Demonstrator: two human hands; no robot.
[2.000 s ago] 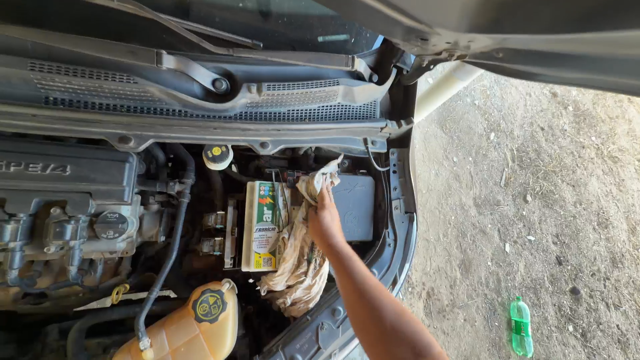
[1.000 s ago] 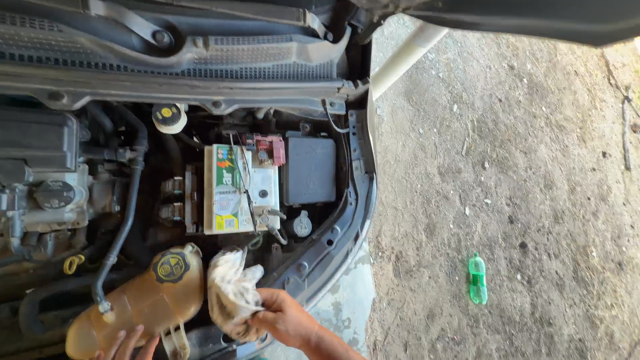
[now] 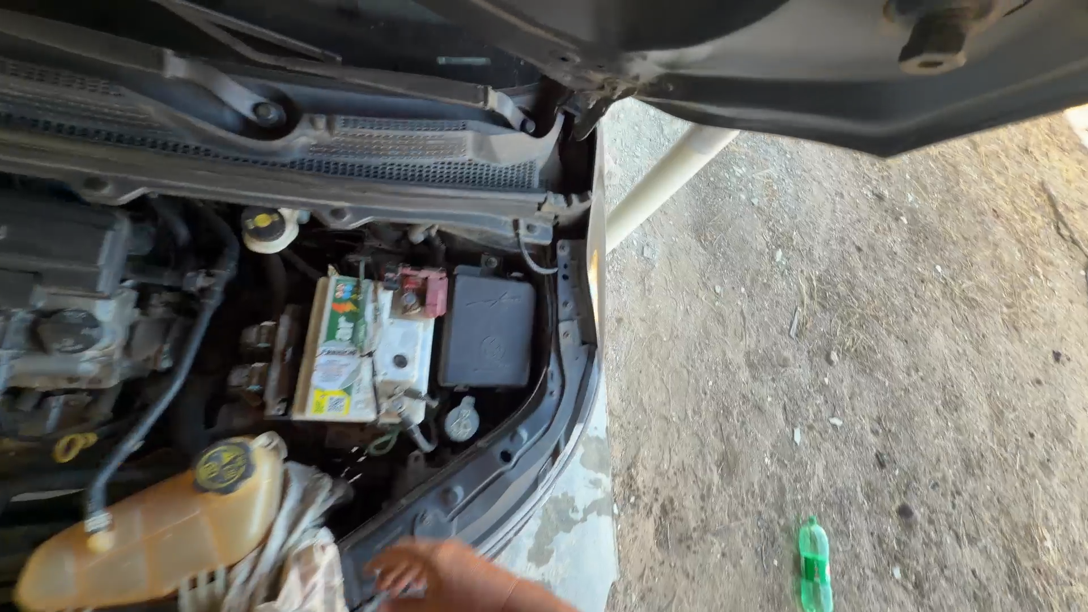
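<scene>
My right hand (image 3: 438, 574) is at the bottom edge, blurred, over the front body edge of the engine bay. Its fingers look curled; whether something small is between them cannot be told. Just left of it, a crumpled stained rag (image 3: 310, 561) lies against the translucent orange coolant reservoir (image 3: 161, 531), whose black cap (image 3: 223, 467) is on. My left hand is out of view. Farther up stands the car battery (image 3: 340, 348), with a red terminal cover (image 3: 433, 293) at its upper right corner.
A black fuse box cover (image 3: 489, 331) sits right of the battery, above a washer filler cap (image 3: 461, 419). The brake fluid reservoir (image 3: 268, 228) is near the cowl. The raised hood (image 3: 765, 76) overhangs the upper right. A green plastic bottle (image 3: 814, 565) lies on the dirt ground.
The rag has gone from over the battery to beside the coolant reservoir. My right hand, which held it a second ago, is now apart from it. My left hand has left the view.
</scene>
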